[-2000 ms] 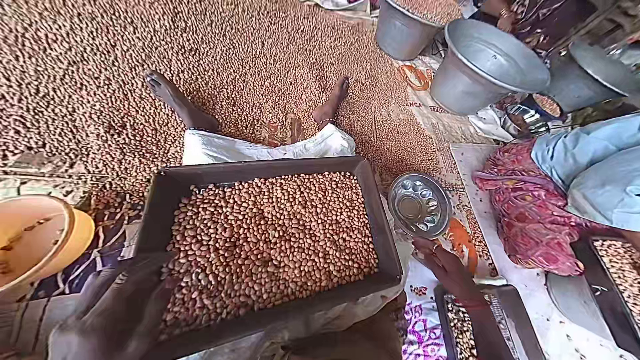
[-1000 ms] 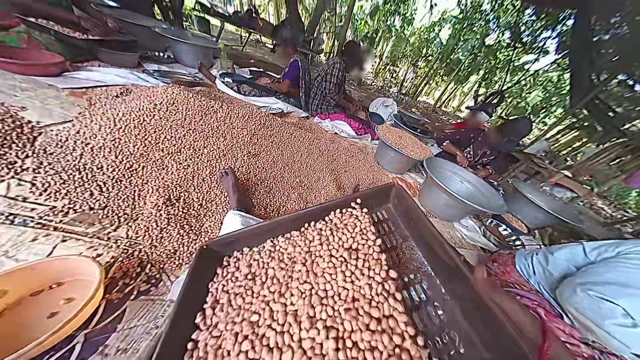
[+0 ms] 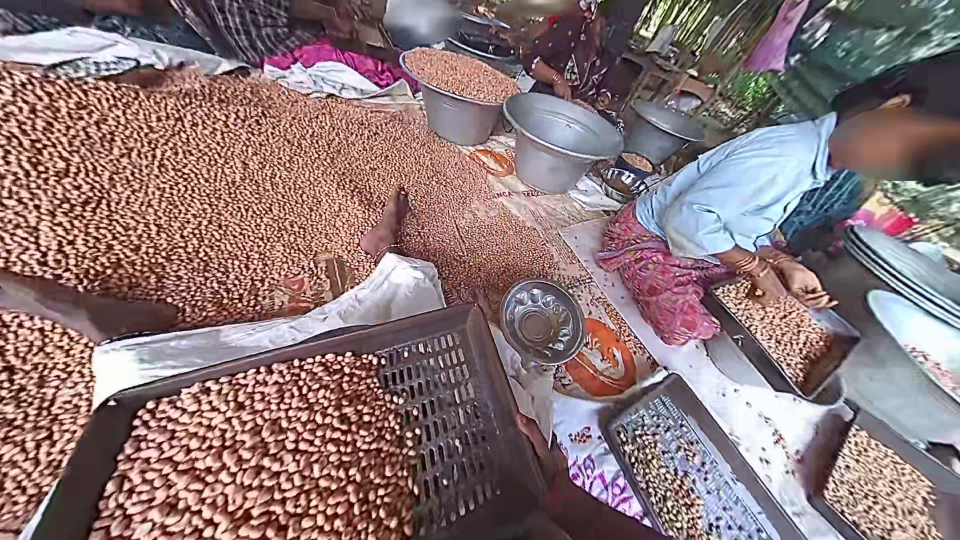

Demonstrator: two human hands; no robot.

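Note:
A dark plastic tray (image 3: 480, 360) with a slotted bottom lies tilted in front of me. Shelled peanuts (image 3: 270, 450) are heaped over its left and middle, and its slots show bare on the right. My right hand (image 3: 534, 439) grips the tray's right side, fingers partly hidden by the wall. My left hand is out of view. Just past the tray's right corner sits a shiny metal dish (image 3: 541, 322). A smaller tray (image 3: 675, 397) holding scattered dark and pale kernels lies to the right of my right forearm.
A wide spread of peanuts (image 3: 187, 187) covers the ground ahead, around a bare foot (image 3: 386, 225). Metal tubs (image 3: 562, 142) stand beyond. At right a person in a light blue top (image 3: 750, 187) bends over another tray of peanuts (image 3: 780, 330); one more tray (image 3: 877, 480) lies nearer.
The peanuts, spread across the whole tray two seconds ago, now lie toward its left. My left hand has left the view. My right hand has moved from beside the metal dish to the tray.

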